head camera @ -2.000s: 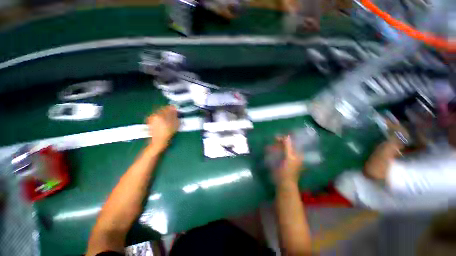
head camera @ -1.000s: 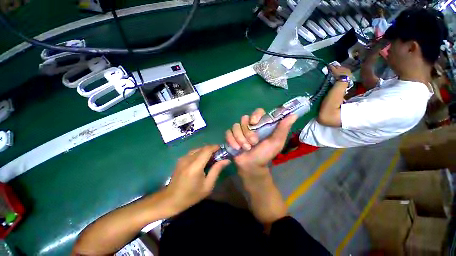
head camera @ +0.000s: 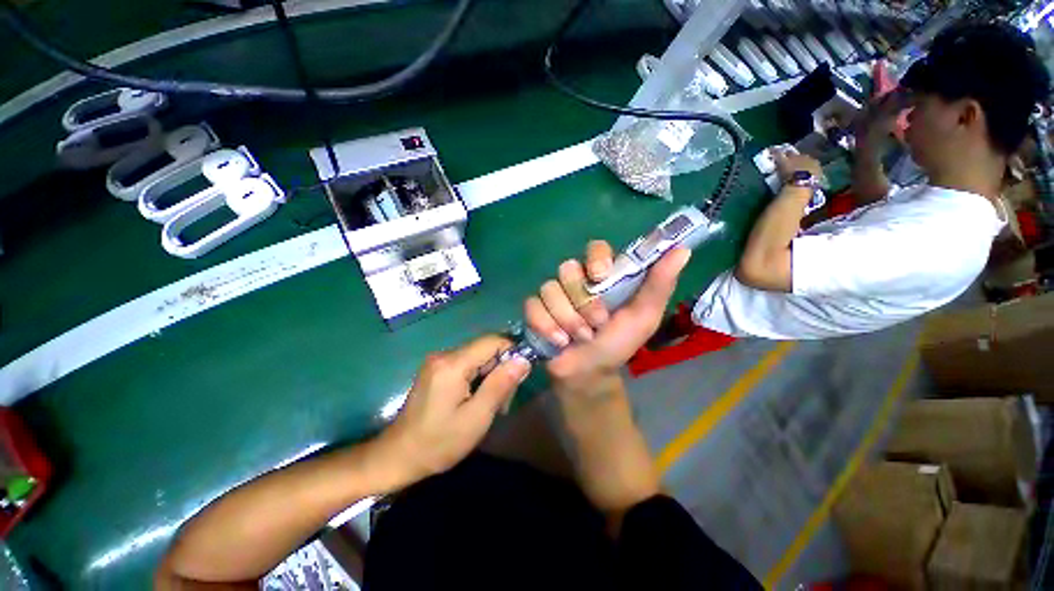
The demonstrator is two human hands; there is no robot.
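My right hand [head camera: 601, 318] is wrapped around the grey body of the electric screwdriver [head camera: 653, 248], with its thick black cable rising from the rear end. The driver lies slanted, its front end pointing down and left. My left hand [head camera: 457, 398] grips the front end of the driver with thumb and fingers; the bit tip is hidden by the fingers. The screw feeder [head camera: 376, 242], a silver-white box with an open dark bin, stands on the green bench behind my hands. Its pale front ledge [head camera: 393, 303] carries a small mechanism.
White loop-shaped housings [head camera: 220, 219] lie in a row left of the feeder. A clear bag of small parts [head camera: 647, 162] lies by a grey post. A person in a white shirt [head camera: 867, 271] works at the right. A red tray [head camera: 29, 462] is at far left, cardboard boxes [head camera: 959, 444] lower right.
From a blurred view with hands apart, both hands have come together on the screwdriver. Over the last second they stay there, with the left fingers slightly shifted at its front end.
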